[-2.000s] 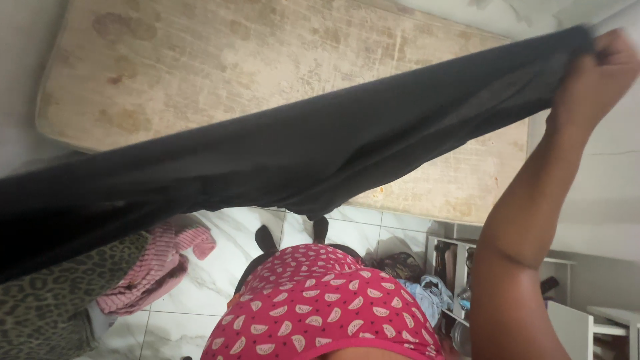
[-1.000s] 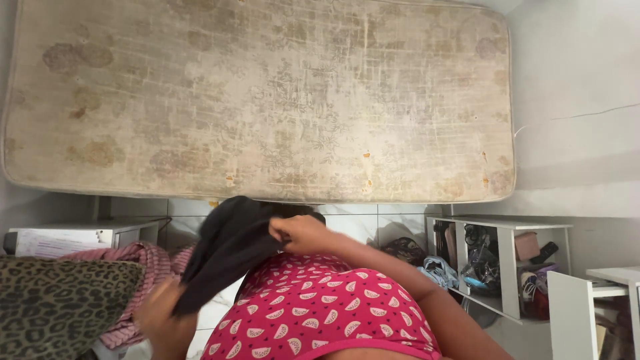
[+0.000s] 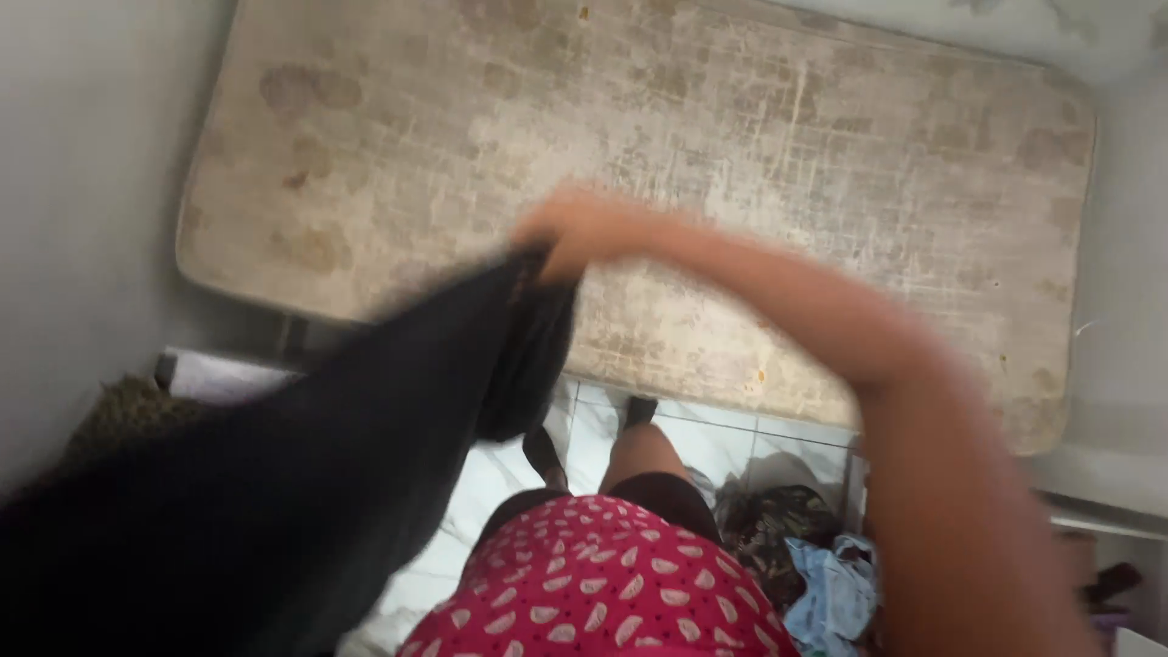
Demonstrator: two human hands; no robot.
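A black cloth, blurred by motion, stretches from the middle of the view down to the lower left corner. My right hand is closed on its upper end, over the near part of a stained bare mattress. The cloth's other end runs out of the frame at the left, and my left hand is not visible. A shorter fold of the cloth hangs below my right hand, above the floor tiles. Whether the cloth is a garment cannot be told.
The white tiled floor lies between me and the mattress. Dark and light blue clothes are heaped at the lower right, beside a white shelf unit holding items. A leopard-print cloth is at the left. Walls border the mattress.
One second ago both hands held the bunched cloth close to my body. Now it is spread out to the left, with my right hand farther out over the mattress and my left hand out of sight.
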